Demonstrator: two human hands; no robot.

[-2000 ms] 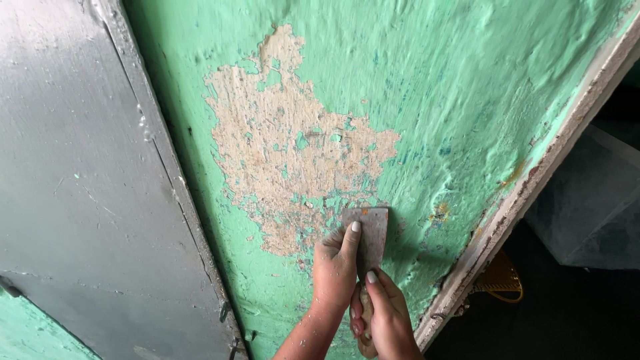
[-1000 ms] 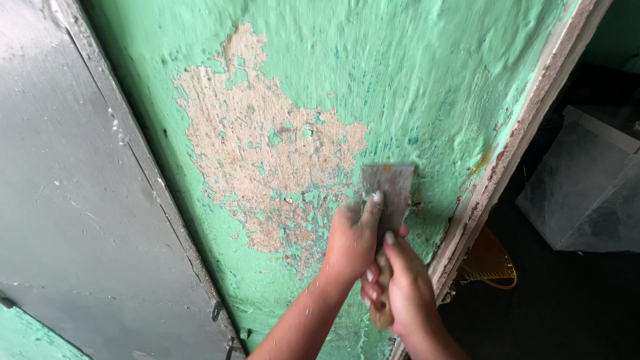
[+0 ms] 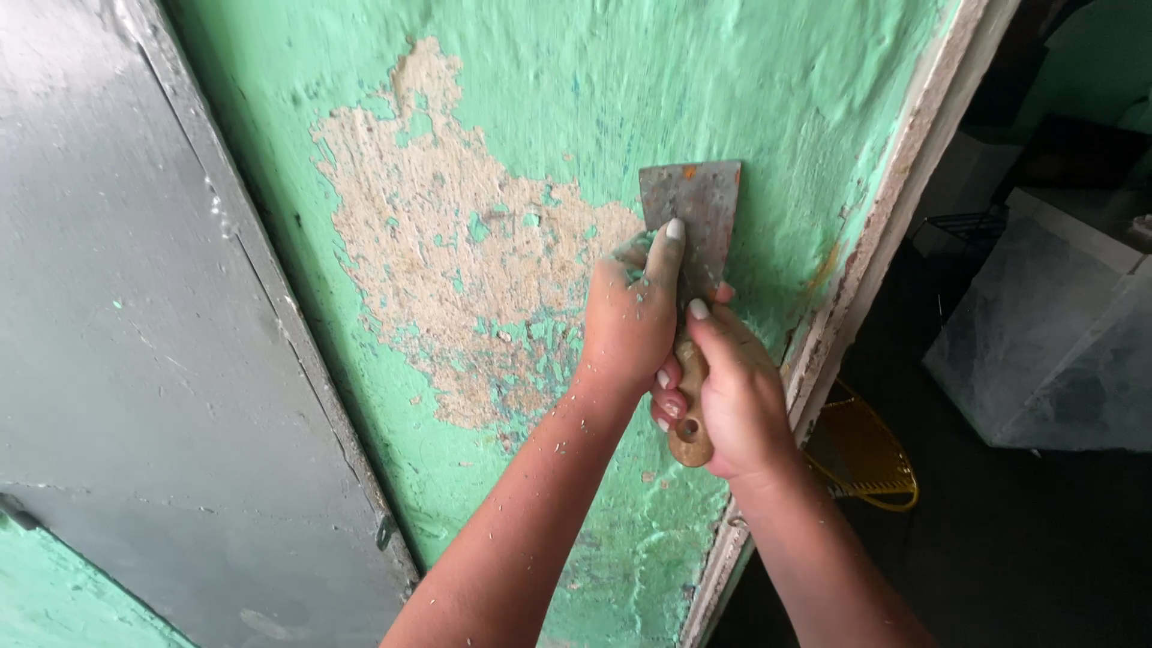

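A metal paint scraper (image 3: 706,198) with a worn wooden handle lies blade-up against the green painted wall (image 3: 576,99). My right hand (image 3: 738,387) is wrapped around its handle. My left hand (image 3: 637,310) grips it at the base of the blade, the thumb or a finger laid along the metal; green paint flakes cling to the knuckles and forearm. Just left of the blade spreads a large bare plaster patch (image 3: 468,243), ragged at its edges, with bits of green paint left in it.
A grey metal door or panel (image 3: 162,342) stands at the left. A chipped frame edge (image 3: 864,261) borders the wall at the right. Beyond it, in a dark space, are a yellow woven item (image 3: 859,450) and a large greyish box-like object (image 3: 1048,333).
Both hands and the scraper have moved up and to the right along the wall, from the patch's lower right edge to beside its upper right part. The view has shifted somewhat.
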